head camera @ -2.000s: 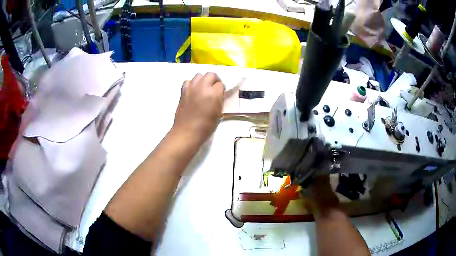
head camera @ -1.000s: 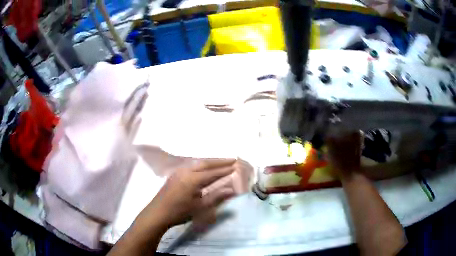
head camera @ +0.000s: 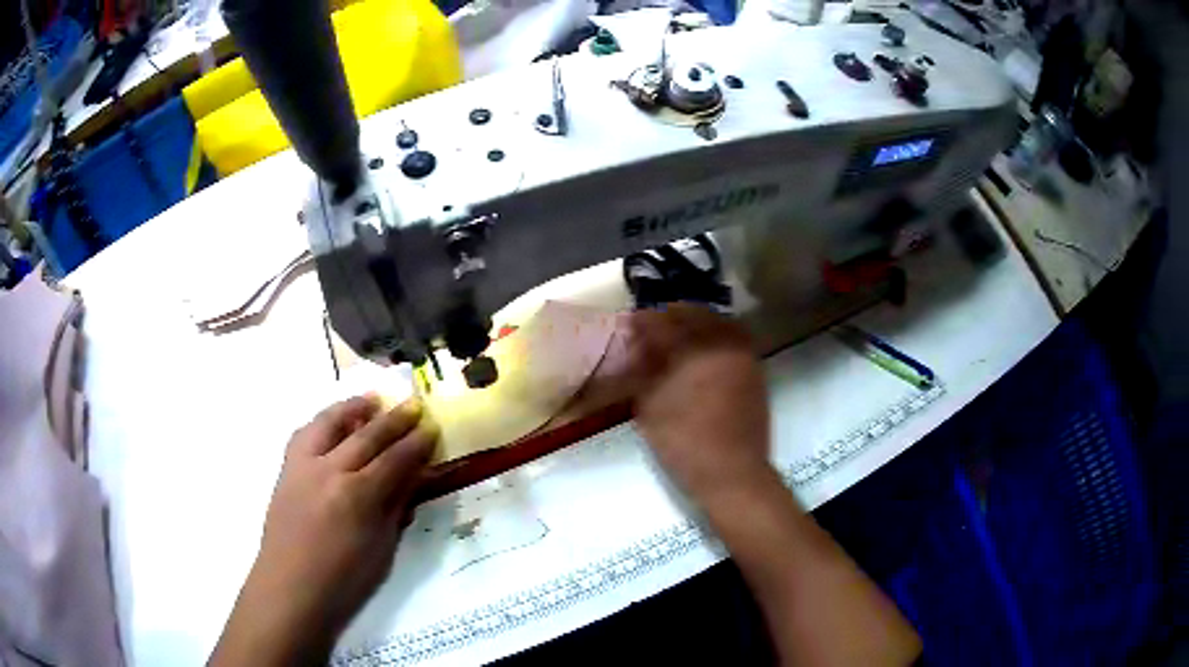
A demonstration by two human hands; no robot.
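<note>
A pale pink fabric piece (head camera: 567, 358) lies under the head of the white sewing machine (head camera: 548, 196) and looks yellow under the needle light. My left hand (head camera: 352, 456) rests with its fingertips on the piece's left end, just left of the presser foot. My right hand (head camera: 698, 384), slightly blurred, is at the piece's right end below the arm; its fingertips are hard to make out. Black scissors (head camera: 675, 271) lie under the arm, behind my right hand. A small orange-red bit shows behind the piece.
Pink fabric pieces (head camera: 50, 482) are stacked at the far left. Narrow curved strips (head camera: 261, 295) lie left of the head. A slim dark and green pen-like tool (head camera: 889, 357) and a printed scale (head camera: 626, 563) are near the front edge. A blue crate (head camera: 1030, 521) stands at right.
The view has swung right. My left hand has brought a fabric piece from the left side to the needle area. My right hand has moved from beside the needle to the piece's right end.
</note>
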